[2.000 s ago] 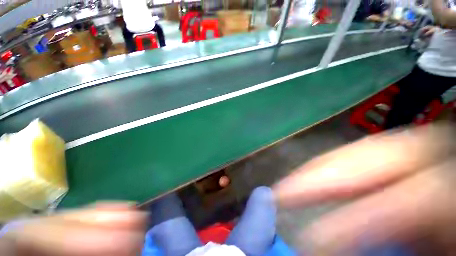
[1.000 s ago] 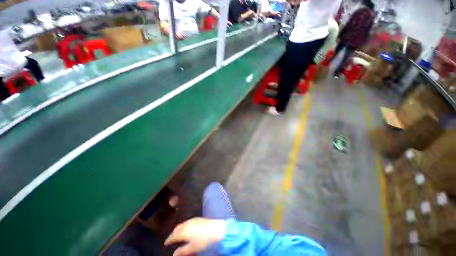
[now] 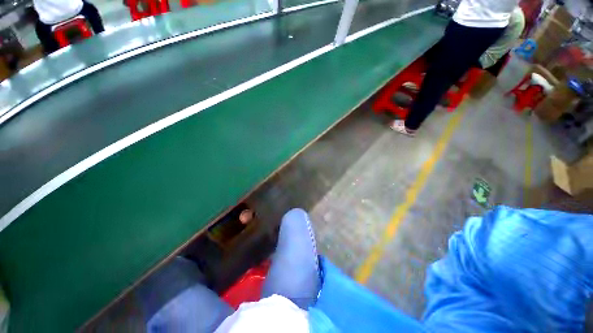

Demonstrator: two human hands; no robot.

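Neither of my hands shows; a blue sleeve (image 3: 513,273) fills the lower right, and its hand is hidden or outside the picture. The green belt table (image 3: 214,149) with its pale rail (image 3: 162,123) lies in front of me. A thin pale edge of something (image 3: 3,309) shows at the far left rim, too cut off to identify.
A red stool (image 3: 247,286) is under me. A brown box (image 3: 233,231) sits below the table edge. A person (image 3: 442,65) stands beside red stools (image 3: 393,94) at upper right. Another person (image 3: 62,13) sits across the belt. An open carton (image 3: 572,174) is at right.
The bare hand seen over my legs is out of sight, and the blue sleeve now shows large at right. The view swung right, then partly back left. The yellow block has left the view.
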